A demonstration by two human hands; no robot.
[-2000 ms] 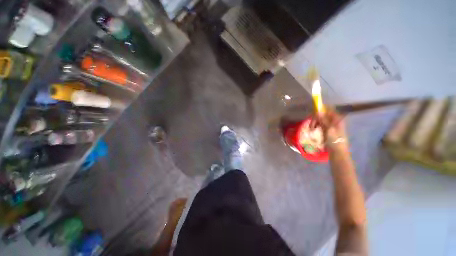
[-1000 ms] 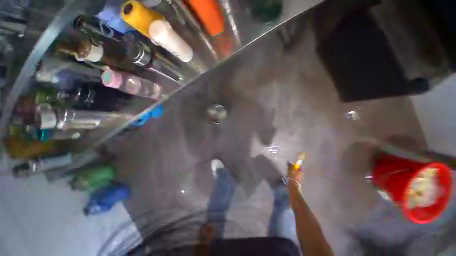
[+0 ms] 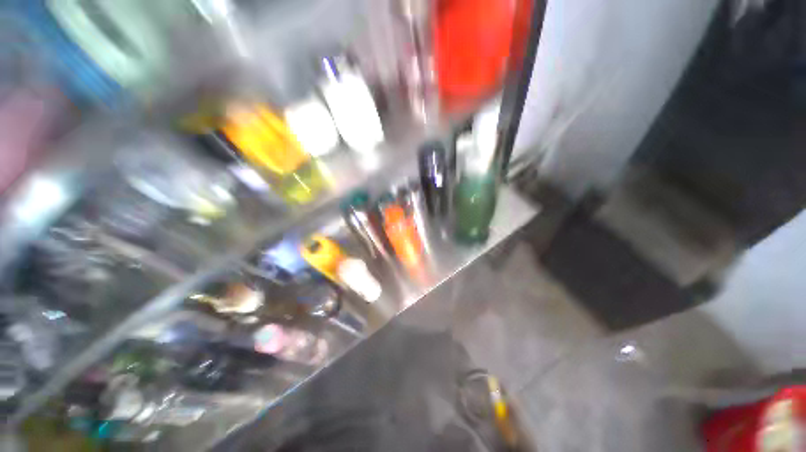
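Observation:
A small clear item with a yellow-orange part [image 3: 500, 410] and a thin loop shows blurred at the bottom edge, right of centre. My right hand [image 3: 516, 438] is a brownish blur just below it, mostly cut off by the edge, and appears closed around its lower end. Whether the item is a cup or bottle is too blurred to tell. My left hand is not in view.
The metal rack [image 3: 190, 281] crowded with coloured bottles and cups fills the left and centre. A red bag [image 3: 477, 53] is at the top. A dark cabinet base [image 3: 610, 265] is at right. The red bucket [image 3: 738, 425] is cut off at lower right.
The view has swung up towards the rack, so my legs have left the picture and the bucket sits lower. My right hand with the yellow-orange item is now at the bottom edge.

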